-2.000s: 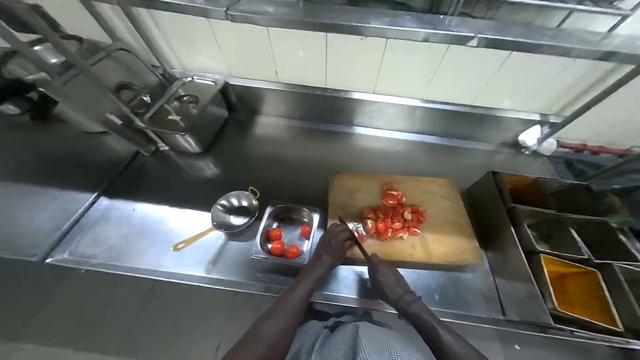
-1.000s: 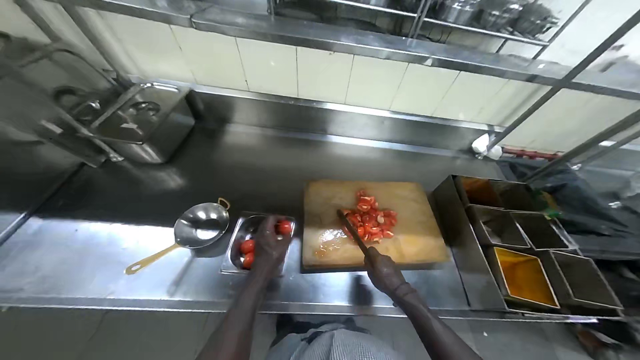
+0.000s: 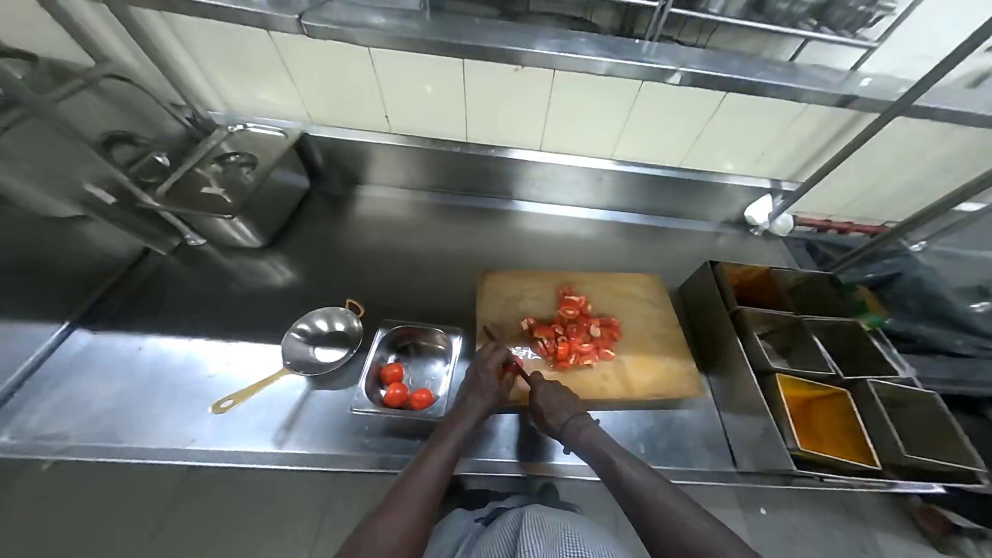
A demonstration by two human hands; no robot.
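My left hand [image 3: 490, 377] is closed around a tomato [image 3: 514, 366], mostly hidden by its fingers, at the front left of a wooden cutting board [image 3: 659, 364]. In my right hand [image 3: 555, 404] is a knife [image 3: 504, 347], its dark blade pointing up and left across the tomato. A heap of cut tomato pieces [image 3: 573, 333] lies on the board just beyond my hands. Left of the board, a square steel pan [image 3: 434, 356] holds three whole tomatoes [image 3: 395, 394]. Farther left rests a small steel pan with a brass-coloured handle [image 3: 322, 341].
A divided steel container rack [image 3: 744, 387] stands right of the board; one of its containers holds something orange-yellow [image 3: 828, 422]. A lidded steel container [image 3: 240, 186] is at the back left. A steel shelf [image 3: 496, 39] runs above the steel counter [image 3: 434, 248], along a tiled wall.
My left hand has moved right, from inside the steel pan to the board, and now holds a tomato. The knife has moved from the cut pieces to that tomato.
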